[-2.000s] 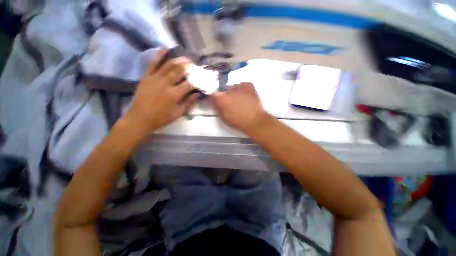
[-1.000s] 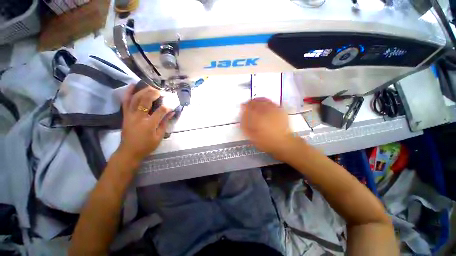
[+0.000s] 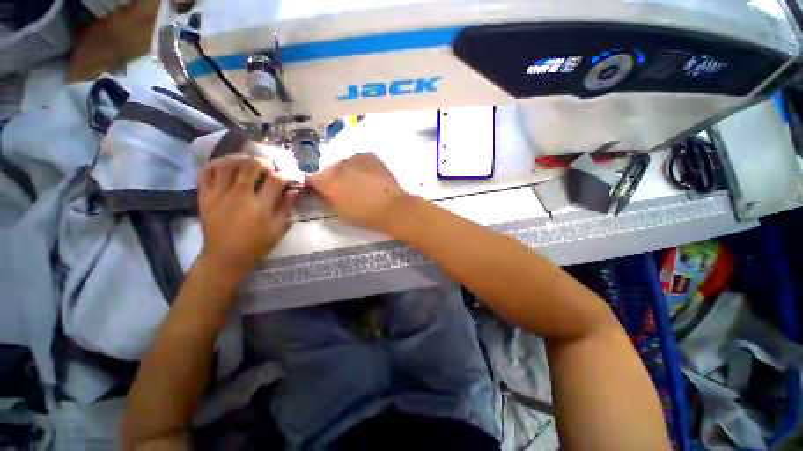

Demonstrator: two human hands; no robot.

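Note:
A light grey garment piece (image 3: 150, 163) with dark grey bands (image 3: 154, 201) lies heaped left of the machine head. My left hand (image 3: 242, 204) is on its right end, fingers bent, gripping the fabric edge just in front of the presser foot area (image 3: 305, 148). My right hand (image 3: 357, 188) is beside it, fingertips pinched together at the same edge, close to my left fingertips. What exactly lies between the fingertips is small and partly hidden by the fingers. The white machine head (image 3: 387, 66) with the blue stripe stands over the work, its lamp lit.
A smartphone (image 3: 466, 143) lies under the arm. Right of it are a red-handled tool (image 3: 559, 161), a dark grey block (image 3: 588, 183) and black scissors loops (image 3: 693, 166). A ruler tape (image 3: 616, 231) runs along the front edge. A blue crate (image 3: 662, 330) stands lower right.
My right hand has moved left from in front of the smartphone to the fabric edge beside my left hand, uncovering the phone. The view has shifted slightly. My left hand stays at the cloth.

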